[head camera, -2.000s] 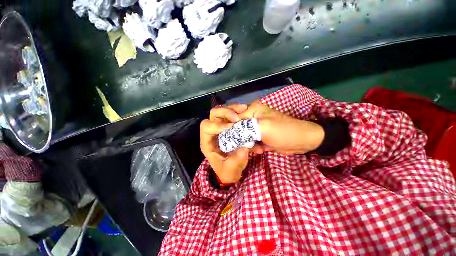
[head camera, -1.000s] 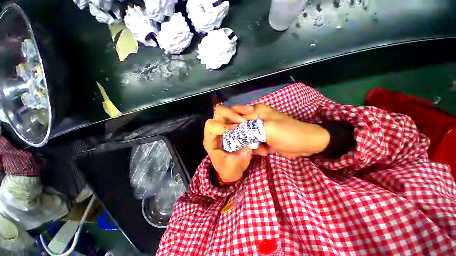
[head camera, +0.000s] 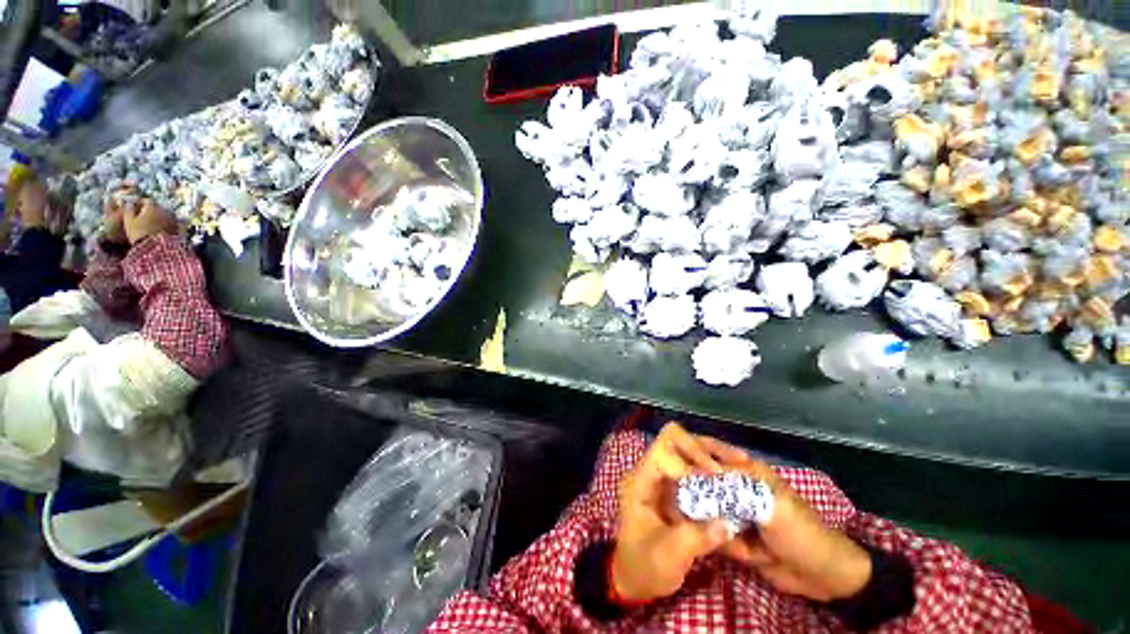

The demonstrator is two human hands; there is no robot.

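My left hand (head camera: 657, 526) and my right hand (head camera: 805, 535) are together above the lap. Between them is a speckled white-and-black wrapped piece (head camera: 725, 498), short and cylindrical, with a bit of white at its lower edge. Fingers of both hands touch it; what lies behind it is hidden. White ruffled pieces (head camera: 700, 186) are heaped on the bench in front. A translucent glue bottle (head camera: 864, 356) with a blue tip lies on the bench near its front edge.
Tan-ended pieces (head camera: 1029, 173) are heaped at right. A shiny metal bowl (head camera: 384, 232) holds white pieces. A red-edged phone (head camera: 551, 63) lies at the back. Yellow tape (head camera: 494, 343) sticks to the bench edge. A black crate (head camera: 490, 477) holds clear plastic bags (head camera: 403, 514). Another person's checked sleeve (head camera: 174, 303) is at left.
The view has tilted up, so the piles, phone and whole bowl now show and my hands sit lower in the picture. Both hands remain together at the speckled piece.
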